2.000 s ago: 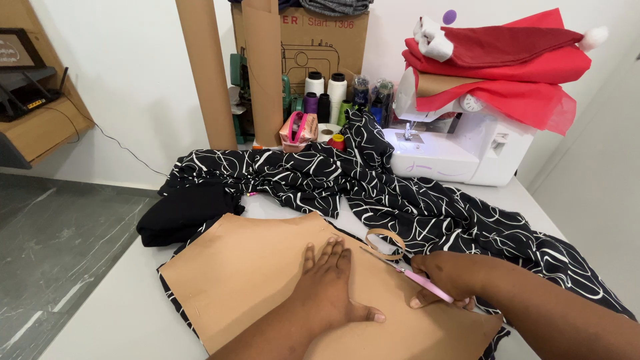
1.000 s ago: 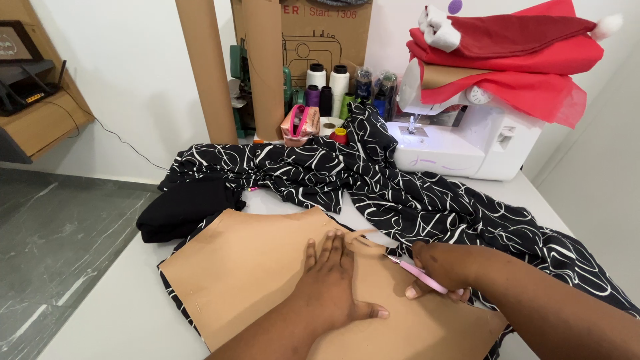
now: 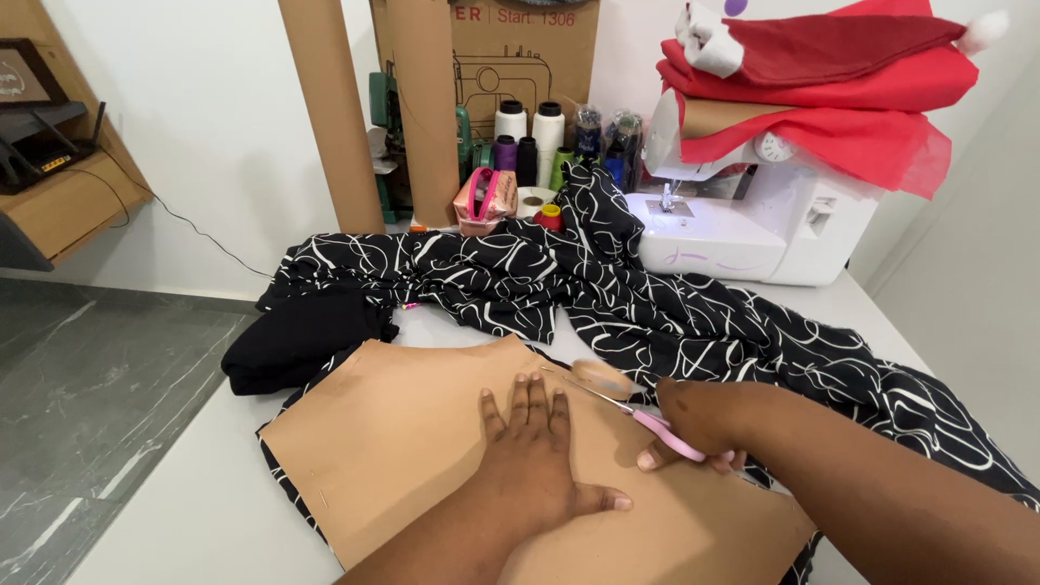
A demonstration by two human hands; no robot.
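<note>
A brown paper pattern piece (image 3: pixel 406 431) lies on black fabric with white swirls (image 3: pixel 292 496), whose edge shows around it. My left hand (image 3: pixel 532 463) presses flat on the paper with its fingers spread. Pink-handled scissors (image 3: pixel 666 435) are in my right hand (image 3: pixel 699 422), to the right of my left hand. Their blades lie along the paper's upper right edge, pointing up and left. A blurred narrow paper strip (image 3: pixel 601 378) curls beside the blades. Straight pins (image 3: pixel 318 487) show in the paper at the left.
More swirl-print fabric (image 3: pixel 504 268) is bunched behind the pattern, with folded black cloth (image 3: pixel 305 341) at its left. Farther back stand a white sewing machine (image 3: pixel 715 236) under red fabric (image 3: pixel 821 73), thread cones (image 3: pixel 548 130), a small pouch (image 3: pixel 485 199) and brown paper rolls (image 3: pixel 422 114).
My right hand with the scissors has shifted slightly, and the curled paper strip has changed shape and position. My left hand stays flat in about the same place.
</note>
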